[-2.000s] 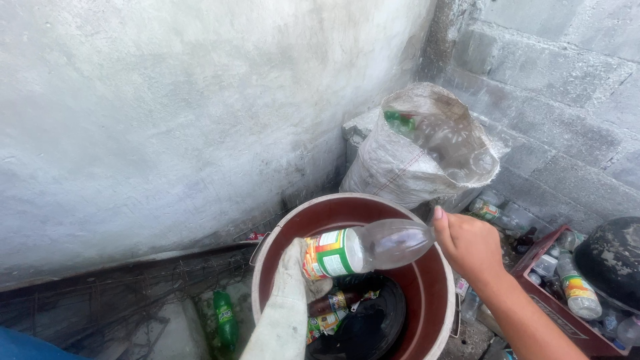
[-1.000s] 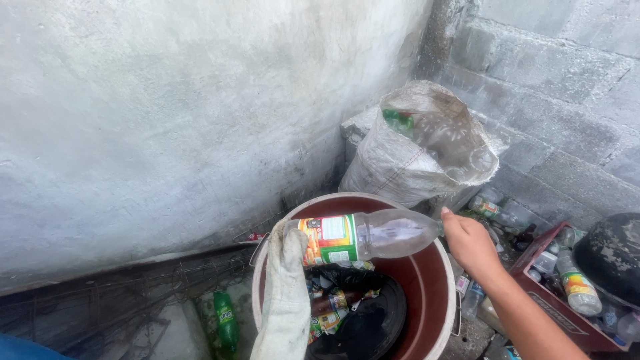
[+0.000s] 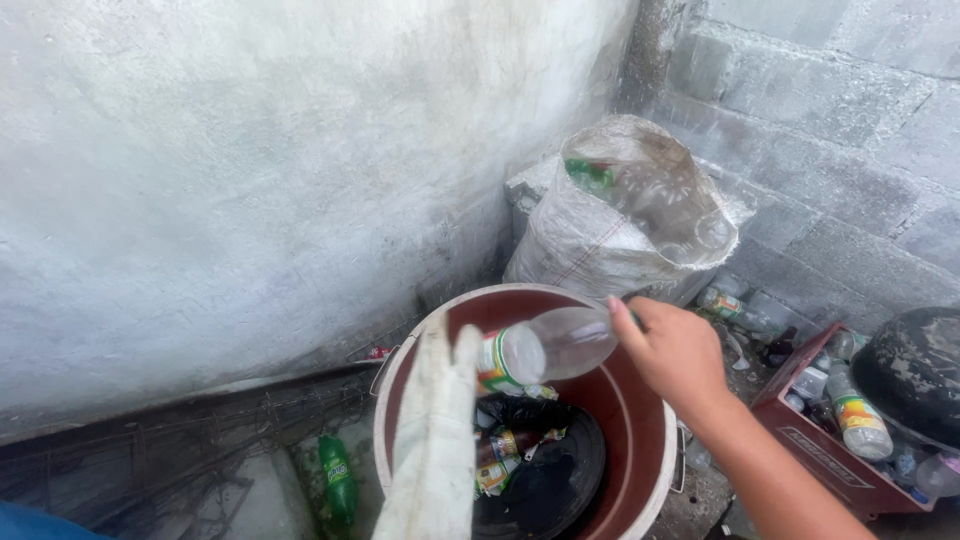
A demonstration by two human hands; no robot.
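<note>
My right hand (image 3: 667, 345) is closed on the neck of a clear plastic bottle (image 3: 574, 341), which lies nearly level over a red-brown plastic tub (image 3: 634, 427). My left hand (image 3: 442, 367), in a whitish glove, is at the bottle's other end, by its loosened-looking printed label (image 3: 495, 364); the glove is blurred and its grip is unclear. Inside the tub are a round black lid-like piece (image 3: 551, 480), black plastic and several label scraps or wrappers (image 3: 499, 476).
Behind the tub stands a white woven sack (image 3: 577, 244) of plastic bottles. A red crate (image 3: 817, 465) of bottles and a dark round vessel (image 3: 915, 375) are at right. A green bottle (image 3: 337, 480) lies left of the tub. Concrete walls (image 3: 862, 165) rise behind.
The gloved left hand has shifted along the bottle's labelled end. The bottle has tilted and turned between the frames, while the right hand has stayed at its neck.
</note>
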